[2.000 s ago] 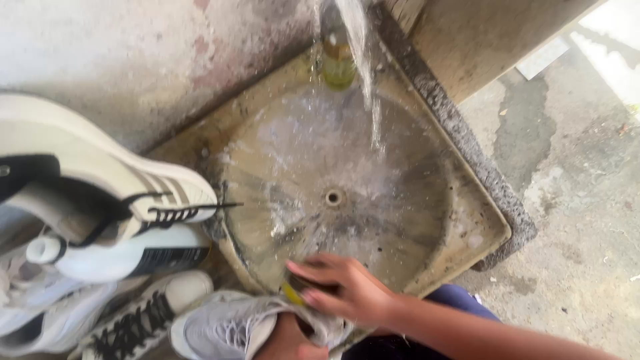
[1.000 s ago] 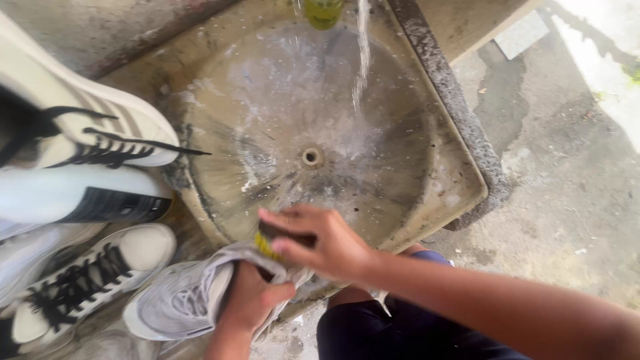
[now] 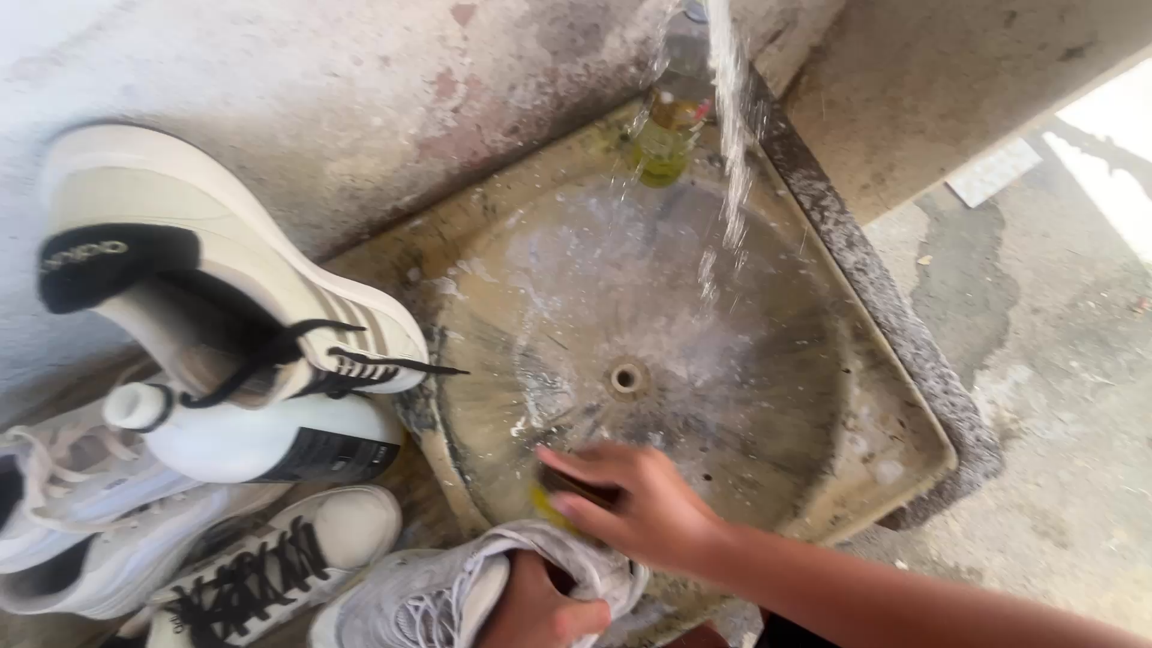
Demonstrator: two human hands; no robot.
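Note:
At the basin's near edge, my left hand (image 3: 540, 605) reaches into the opening of a light grey lace-up sneaker (image 3: 423, 598) and holds it from inside. My right hand (image 3: 639, 508) grips a dark-backed scrub brush (image 3: 576, 481) with yellow bristles, close above the sneaker's heel. Beyond both hands lies a round stained wash basin (image 3: 486, 396) with a drain hole (image 3: 627, 379) in its middle. Water (image 3: 731, 135) falls into the basin's far side, beside a bottle of yellow-green liquid (image 3: 661, 148).
On the left, a cream sneaker (image 3: 270, 234) with black laces leans over a white plastic bottle (image 3: 234, 436). White sneakers (image 3: 99, 504) and a white shoe with black laces (image 3: 270, 562) lie below. A rough stone edge (image 3: 882, 297) borders the basin's right side; a stained wall stands behind.
The brush in my right hand shows above the shoe's heel now, where a second ago it was at the shoe's opening. The view has shifted, showing more wall.

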